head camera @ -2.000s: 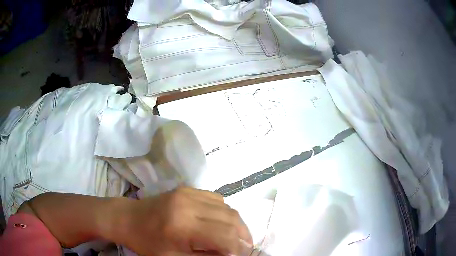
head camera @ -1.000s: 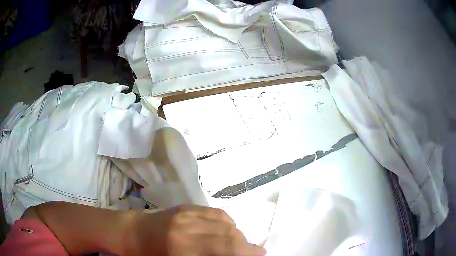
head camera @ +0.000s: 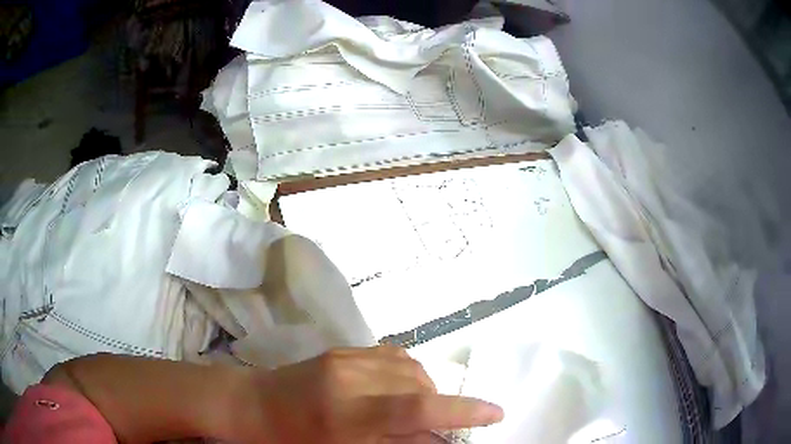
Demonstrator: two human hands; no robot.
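My left hand is at the bottom centre, reaching in from the left out of a pink sleeve. Its index finger points right and lies on white cloth on the table. The other fingers are bent, and their undersides are hidden, so I cannot tell whether they grip the cloth. A white piece drapes from the left heap down behind the hand. The glare makes the cloth's edges hard to see. My right hand is not in view.
A white garment heap with dark stitching lies left of the table. Stitched white panels lie beyond its brown edge. A long white piece hangs along the right side. A dark worn tape strip crosses the table.
My left hand has moved slightly right, and its index finger is now extended over the cloth. The view has shifted slightly, with the table lower in it.
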